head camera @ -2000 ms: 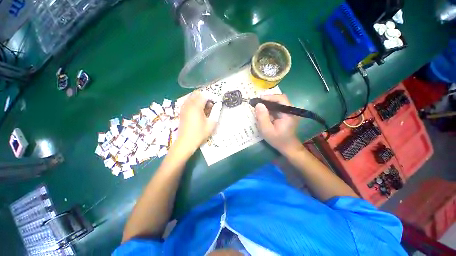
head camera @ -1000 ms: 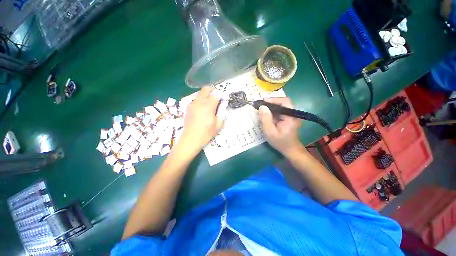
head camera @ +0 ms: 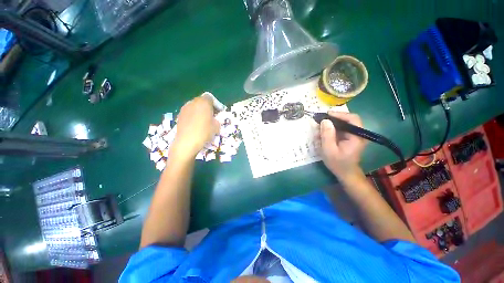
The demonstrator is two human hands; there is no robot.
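Observation:
My right hand (head camera: 342,142) holds the black soldering iron (head camera: 359,130), its tip pointing left close to a small dark device unit (head camera: 293,110). A dark square piece (head camera: 270,115) lies joined to or touching the unit's left side, both on the printed white sheet (head camera: 279,146). My left hand (head camera: 194,124) is over the loose pile of small white squares with orange-brown edges (head camera: 225,145). Its fingertips are partly hidden, so I cannot tell whether it holds one.
A clear fume hood (head camera: 287,63) and a round yellow tub of metal wool (head camera: 344,80) stand behind the sheet. Tweezers (head camera: 392,88), a blue soldering station (head camera: 436,63) and a red parts bin (head camera: 475,190) are at right. A clear ridged tray (head camera: 63,215) is at left.
My left hand has left the device unit and moved left onto the pile of white squares. The view has shifted, so the bench things appear further right. The iron stays in my right hand.

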